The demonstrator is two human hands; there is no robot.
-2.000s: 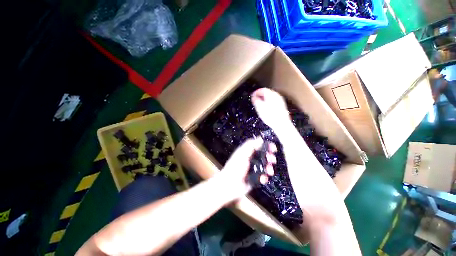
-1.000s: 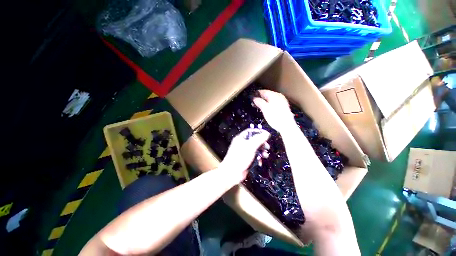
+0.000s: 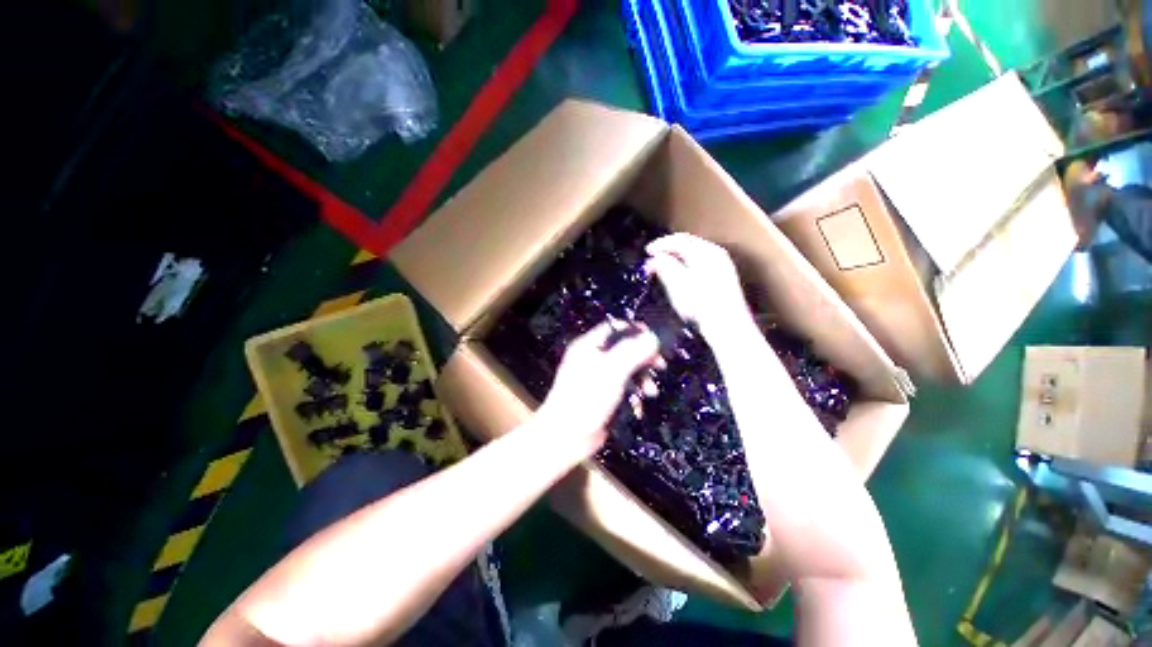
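An open brown cardboard box (image 3: 518,215) holds a heap of small glossy black plastic parts (image 3: 676,442). My left hand (image 3: 604,373) is over the heap with its fingers curled around black parts. My right hand (image 3: 695,278) is just beyond it, fingers bent down at the heap; a dark part seems to be at its fingertips, but it blends with the heap and I cannot tell if it is gripped. A shallow yellow tray (image 3: 281,411) left of the box holds scattered black parts.
Stacked blue crates (image 3: 783,78) with black parts stand beyond the box. A second carton (image 3: 910,240) stands at the right, a smaller box (image 3: 1084,405) farther right. A clear plastic bag (image 3: 335,82) lies upper left. My knee touches the tray's near edge. Part of a person shows at far right.
My left hand has turned and closed up from its earlier open-palm pose full of parts. My right hand has drawn its fingers in over the heap. The whole view has shifted slightly.
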